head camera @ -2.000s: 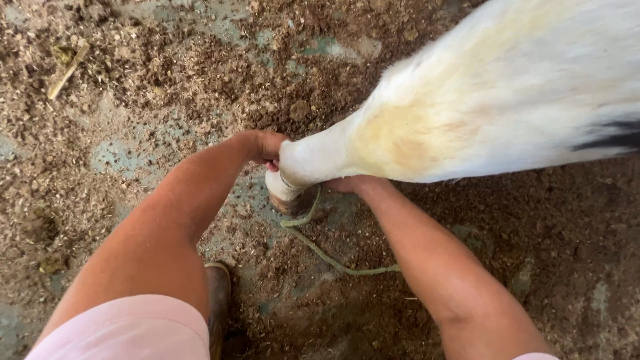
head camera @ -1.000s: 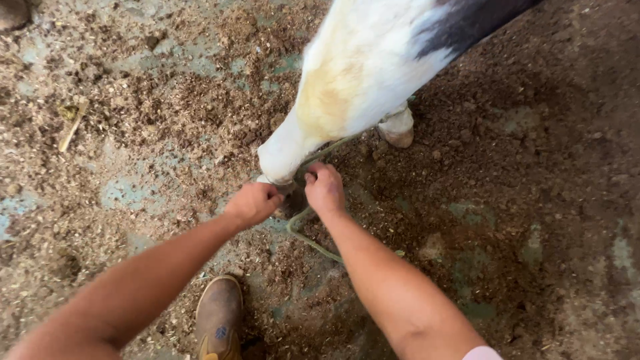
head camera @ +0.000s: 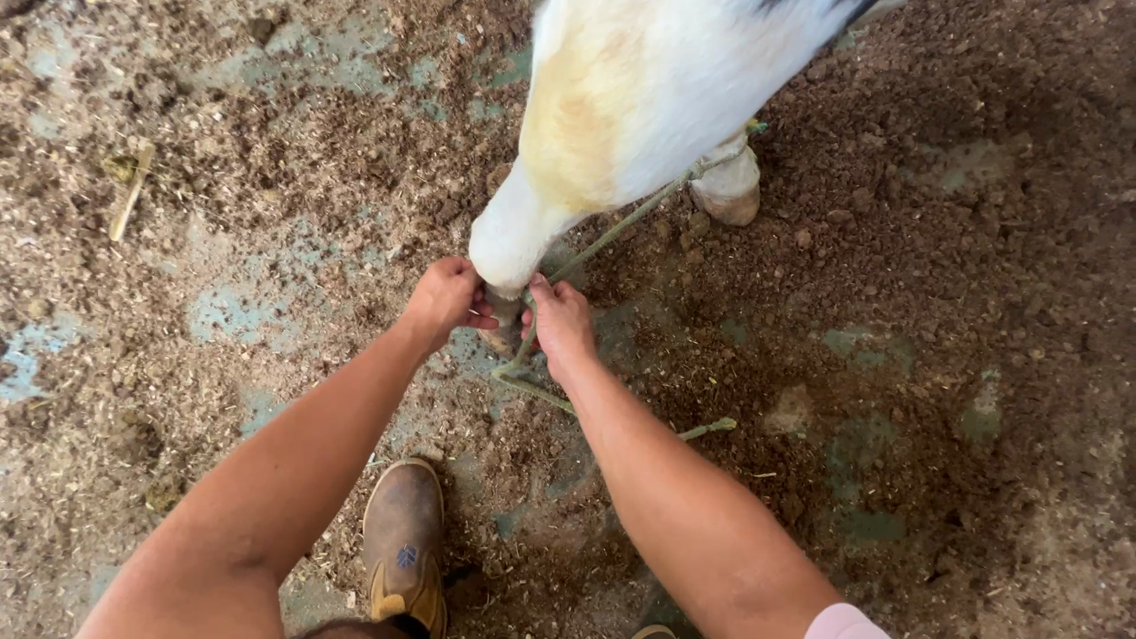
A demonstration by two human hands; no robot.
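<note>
A hoofed animal's white leg (head camera: 515, 231), stained yellow higher up, comes down from the top of the view. My left hand (head camera: 454, 297) is at the left side of its lower end, fingers curled beside the hoof (head camera: 501, 337); whether they grip anything is hidden. On the other side, my right hand (head camera: 556, 321) pinches a green rope (head camera: 612, 232) against the lower leg, thumb on top. The rope runs up to the animal's other foot (head camera: 729, 185), which has rope around it. Below my right hand the rope bends and passes under my forearm to a knotted end (head camera: 723, 426).
Loose brown dirt or bedding (head camera: 887, 293) covers the floor, with worn blue-green patches (head camera: 235, 311) showing through. My brown boot (head camera: 406, 524) stands below the hoof, between my forearms. A pale stick (head camera: 131, 191) lies at the upper left.
Two seconds ago my hands were around the lower leg, with the right one partly hidden behind it; now both are in front. The animal's other foot has come into view.
</note>
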